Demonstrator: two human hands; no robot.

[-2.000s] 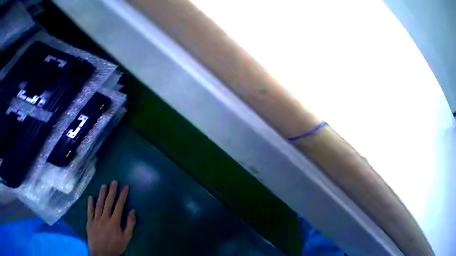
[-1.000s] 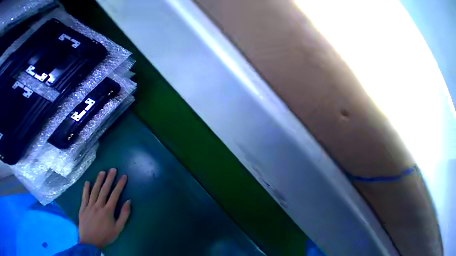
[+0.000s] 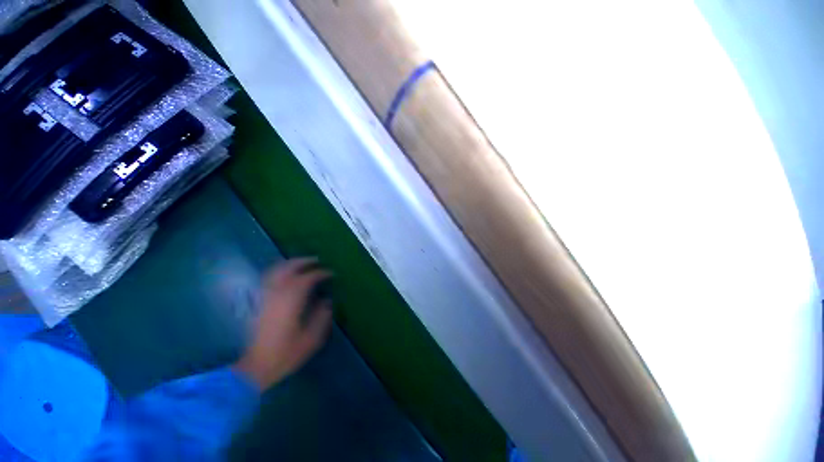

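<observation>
A black plastic housing (image 3: 108, 72) with small silver pieces lies on bubble wrap (image 3: 54, 271) at the upper left, cut off by the picture's edge. A separate narrow black part (image 3: 137, 167) with a silver piece lies beside it on the same wrapped stack. My left hand (image 3: 291, 320) is blurred, to the right of and below the stack, over the bench mat near the green strip. Its fingers are bent, with a dark patch between thumb and fingers; I cannot tell whether that is an object or shadow. My right hand is not in view.
The green bench mat (image 3: 172, 311) runs below the stack. A raised white shelf edge (image 3: 361, 221) crosses diagonally, with a brown board (image 3: 506, 217) bearing a blue mark and a glaring white area beyond. A blue stool (image 3: 50, 383) stands at the lower left.
My left hand has lifted from its flat, spread pose and moved right and up towards the green strip, fingers now bent. More of my sleeve shows. The view has shifted; the stack looks otherwise unchanged.
</observation>
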